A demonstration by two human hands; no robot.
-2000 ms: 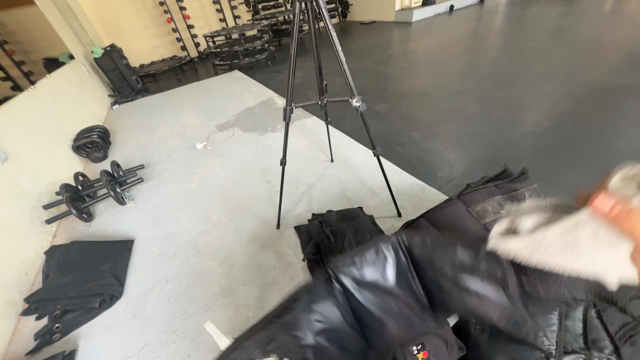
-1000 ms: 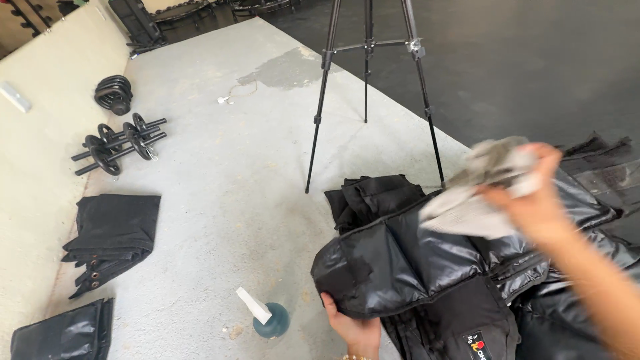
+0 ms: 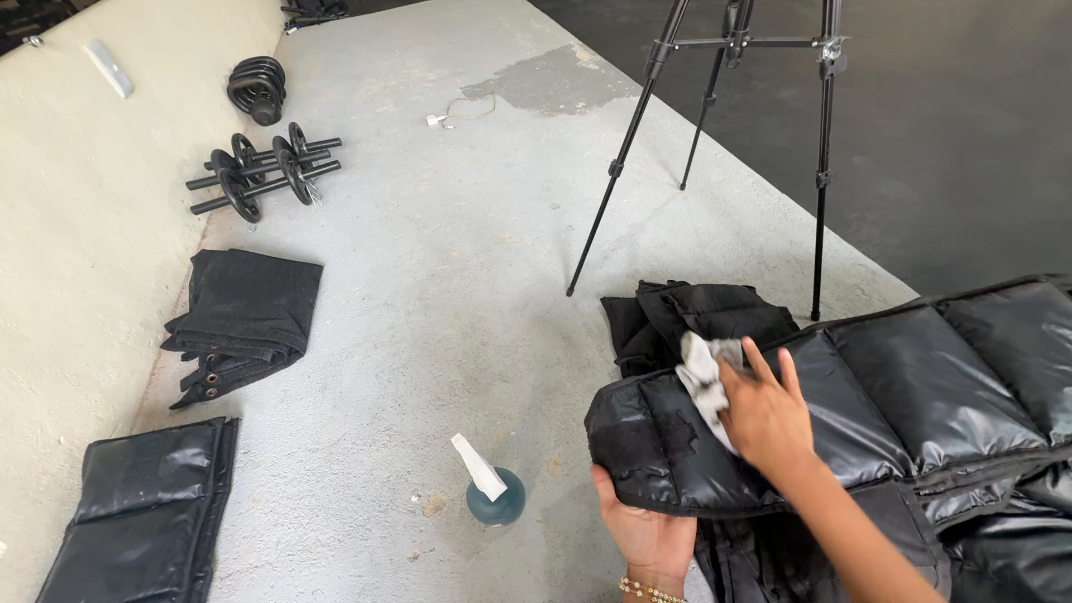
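Note:
A long black padded panel with quilted, shiny sections stretches from the lower middle to the right edge. My left hand, with a beaded bracelet at the wrist, holds the rounded left end from below; its fingers are partly hidden under the panel. A crumpled whitish cloth lies under my right hand, which presses it on the panel's upper face near that end. My thumb and some fingers are bent on the cloth, and two fingers are raised.
Folded black fabric lies behind the panel, near a black tripod. A teal spray bottle with a white top stands on the grey floor. Along the left wall are dumbbells, weight plates, folded black cloth and a padded black piece.
My right hand has brought the cloth from above the panel down onto it. My left hand, out of sight two seconds ago, has kept hold of the panel's end since one second ago.

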